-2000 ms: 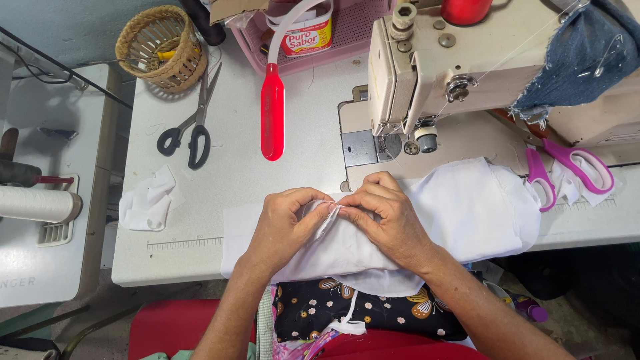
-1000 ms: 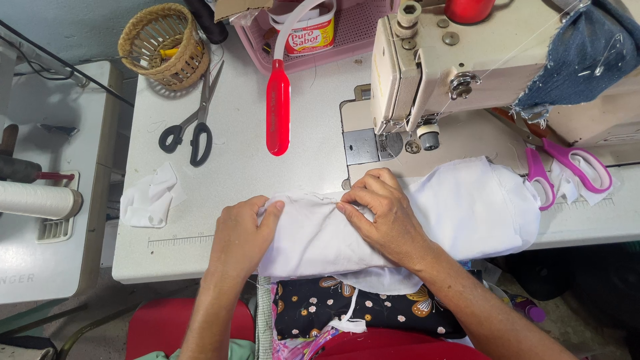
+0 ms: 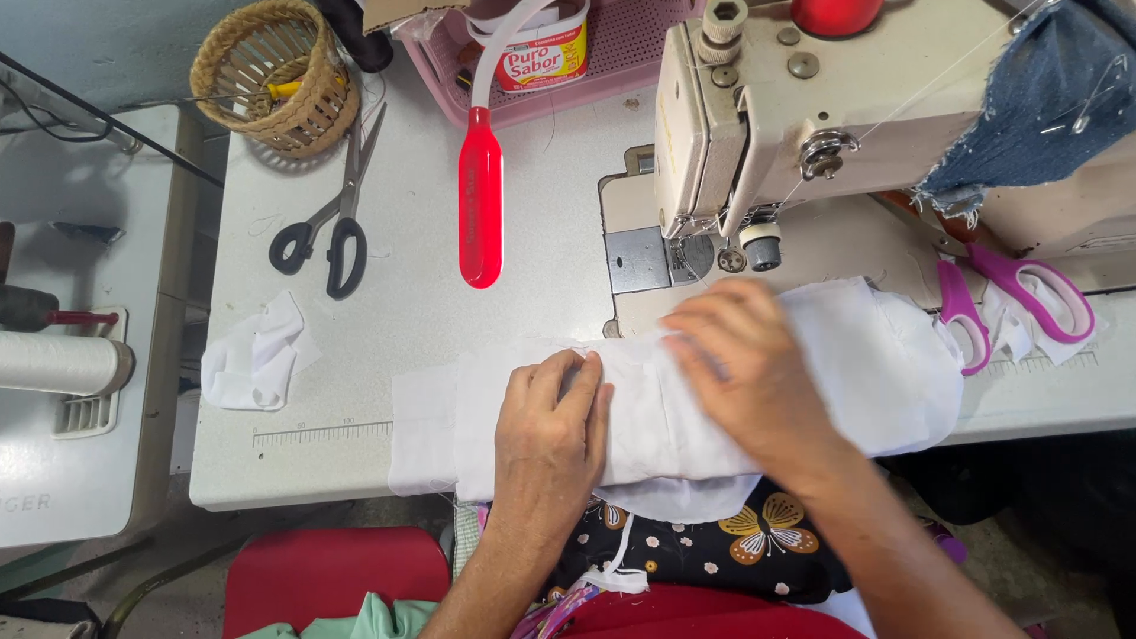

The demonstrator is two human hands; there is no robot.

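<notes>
White fabric (image 3: 852,364) lies in layers along the front edge of the table, below the sewing machine (image 3: 781,115). My left hand (image 3: 555,426) rests on the cloth near its upper edge, with thumb and fingertips close together; whether it pinches the fabric cannot be told. To its right, my right hand (image 3: 754,373) is blurred, its fingers bent over the cloth's upper edge just below the needle plate (image 3: 692,259). A thread runs from the machine's needle area toward that hand. What lies under its fingers is hidden.
Black-handled scissors (image 3: 342,213), a wicker basket (image 3: 280,80) and a white scrap (image 3: 257,355) are at the left. A red-handled tool (image 3: 480,204) leans from a pink plastic basket (image 3: 621,67). Purple-handled scissors (image 3: 1034,293) lie at the right. A denim piece (image 3: 1047,115) hangs on the machine.
Both hands were together pinching the cloth's edge, then moved apart. The left hand has since shifted right along the cloth, and more fabric shows to its left. The right hand is now blurred.
</notes>
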